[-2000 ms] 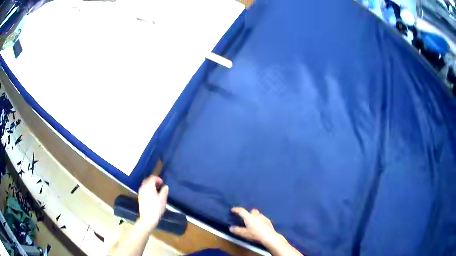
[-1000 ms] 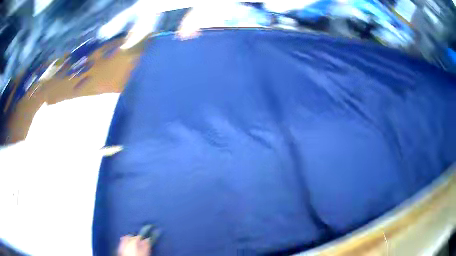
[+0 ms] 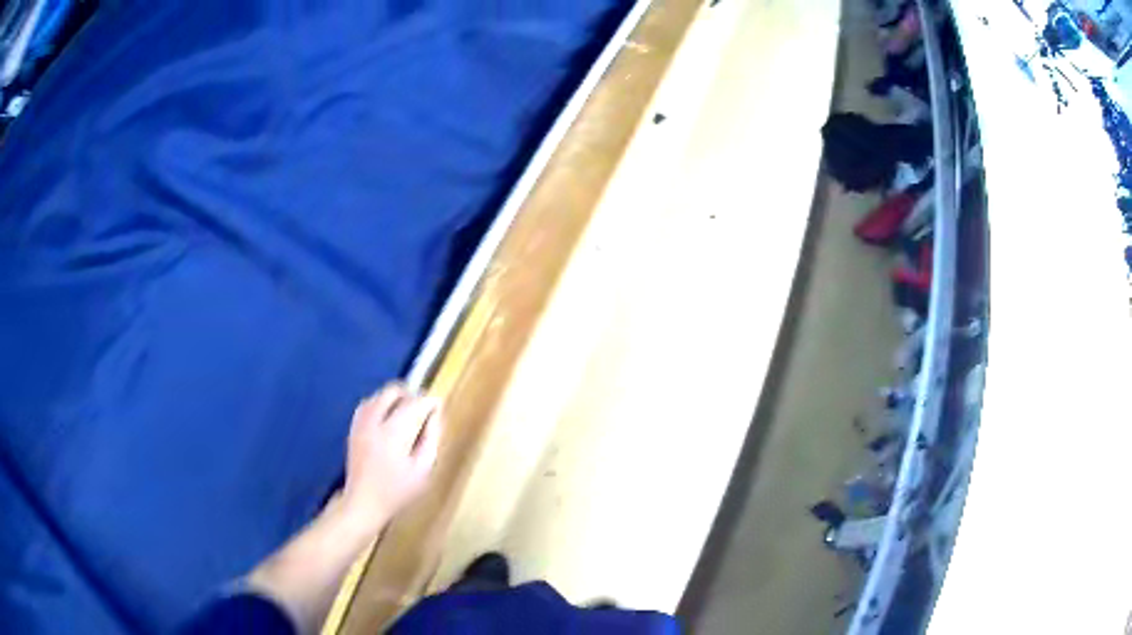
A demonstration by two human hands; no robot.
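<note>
A navy fabric ply (image 3: 248,285) covers the table at the left, with soft folds and a dark edge beside the pale edge strip (image 3: 521,199). My left hand (image 3: 395,453) is at this edge, fingers curled, the arm coming from the lower left. A thin yellow-tan wooden stick (image 3: 464,350) lies along the table edge, partly under the hand. Whether the fingers grip the stick, the fabric edge or nothing does not show. My right hand is out of the picture.
A long pale surface (image 3: 670,285) runs beside the table's brown side. Beyond it are a floor strip with dark and red cloth pieces (image 3: 888,217), a curved metal rail (image 3: 934,310) and a white-topped table (image 3: 1055,372). A dark shoe (image 3: 484,571) shows below.
The view has swung right along the table; the white sheet and dark bar have left the picture. My left hand is now at the edge, and my right hand, seen earlier on the cloth, is gone.
</note>
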